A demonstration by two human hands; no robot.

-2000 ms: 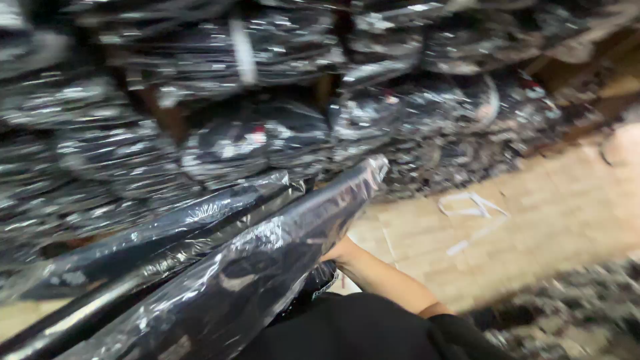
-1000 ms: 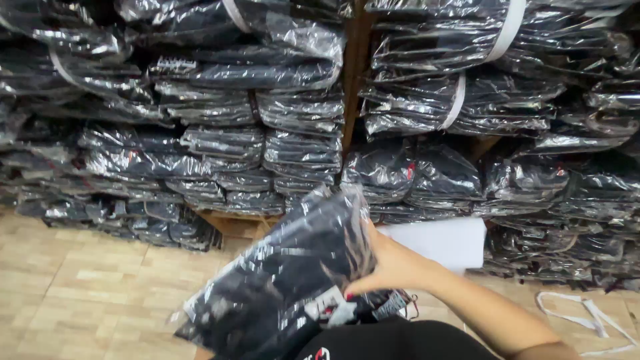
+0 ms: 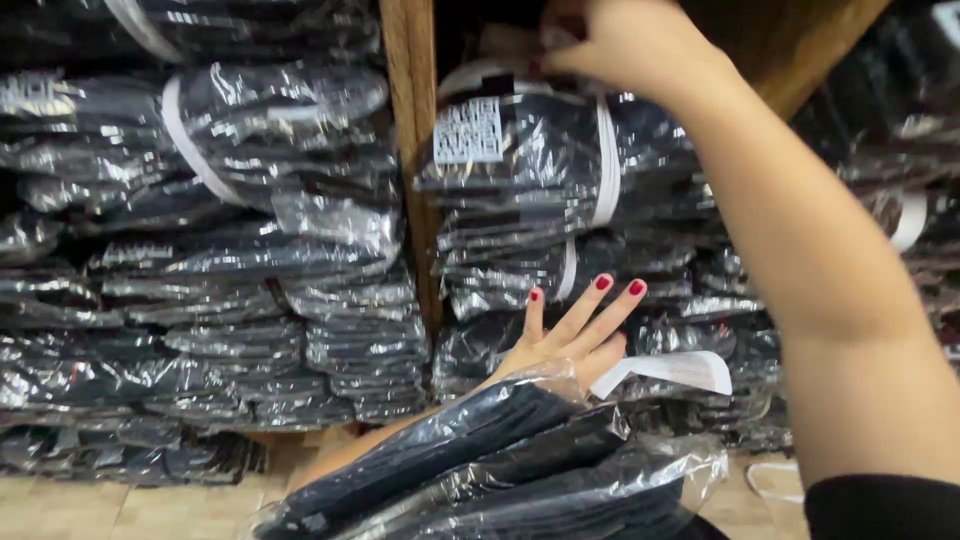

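My left hand point(image 3: 566, 341) is spread in front of the lower shelf stacks, its forearm coming from the lower left. Against the palm and forearm lie several dark garments in clear plastic bags point(image 3: 450, 457). A folded white paper strip point(image 3: 679, 370) sticks out beside its thumb side; whether the fingers pinch it is unclear. Blurred, my right hand point(image 3: 622, 49) reaches over the top of a bagged garment bundle point(image 3: 555, 142) tied with a white band point(image 3: 607, 161); its fingertips are partly lost in shadow. That bundle bears a printed code label point(image 3: 469, 131).
A wooden shelf upright point(image 3: 415, 150) stands left of the reached-into compartment. Stacks of bagged dark garments point(image 3: 247, 247) fill the shelf to its left. More stacks stand at the right. A white strap point(image 3: 772, 480) lies on the tiled floor point(image 3: 67, 502).
My right hand has left the bagged garments it held and moved up to the top of a shelf stack. My left hand now shows, spread, beyond the bags. The view is closer to the shelf.
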